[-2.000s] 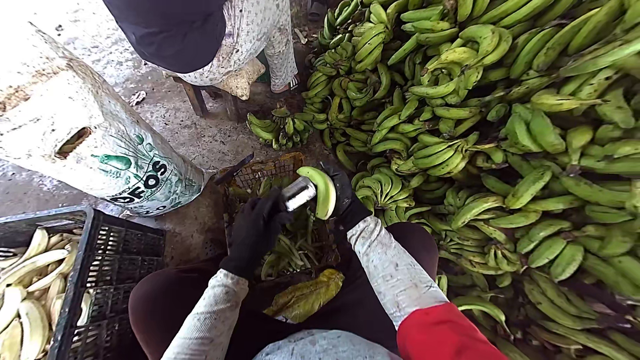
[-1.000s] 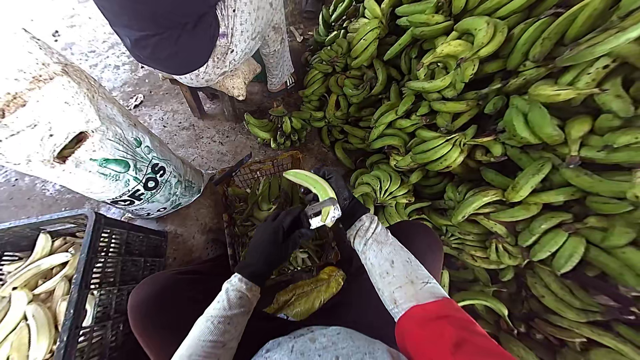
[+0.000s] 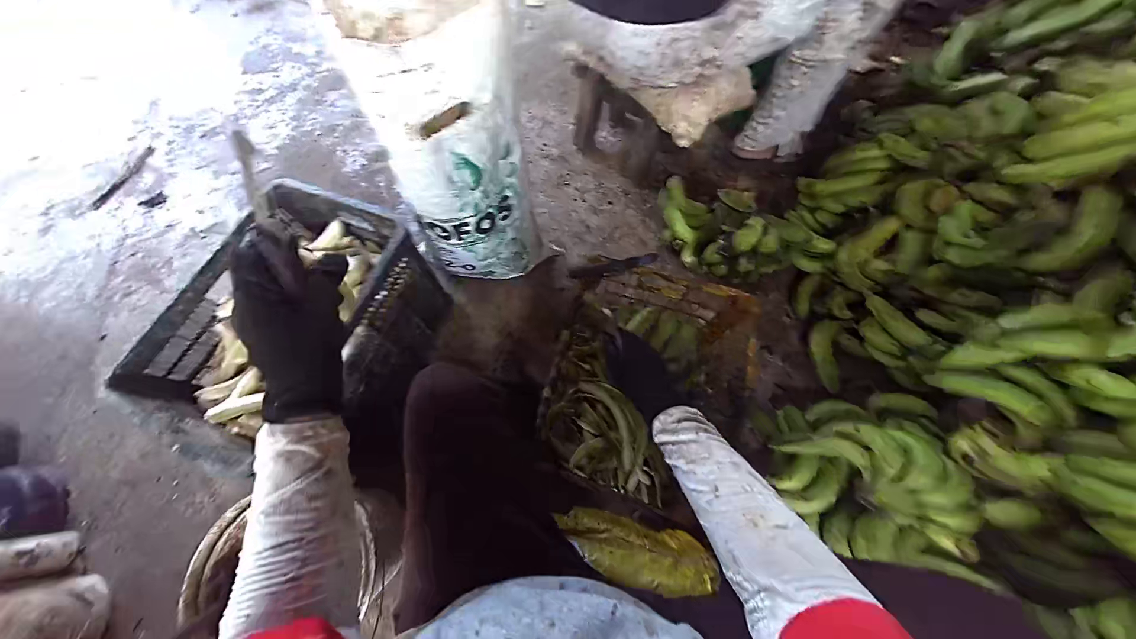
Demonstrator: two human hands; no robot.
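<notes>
My left hand (image 3: 288, 328), in a black glove, is over the dark plastic crate (image 3: 382, 333) of peeled plantains (image 3: 238, 404). It grips a narrow blade-like tool (image 3: 247, 169) that points up; blur hides its exact kind. My right hand (image 3: 641, 368), also gloved in black, reaches into the yellowish crate (image 3: 737, 311) between my legs, beside green plantains (image 3: 670, 333) and a heap of peels (image 3: 603, 430). Its fingers are hidden and blurred, so whether it holds anything is unclear.
A large pile of green plantains (image 3: 1003, 355) fills the right side. A printed white sack (image 3: 479, 204) stands behind the crates. Another person (image 3: 692, 53) sits at the top near a wooden stool (image 3: 590, 106). A yellow leaf-like piece (image 3: 643, 550) lies near my lap.
My left hand has moved left from in front of me to over the crate of peeled plantains. My right hand has left the partly peeled plantain and lowered into the yellowish crate. The view has swung left.
</notes>
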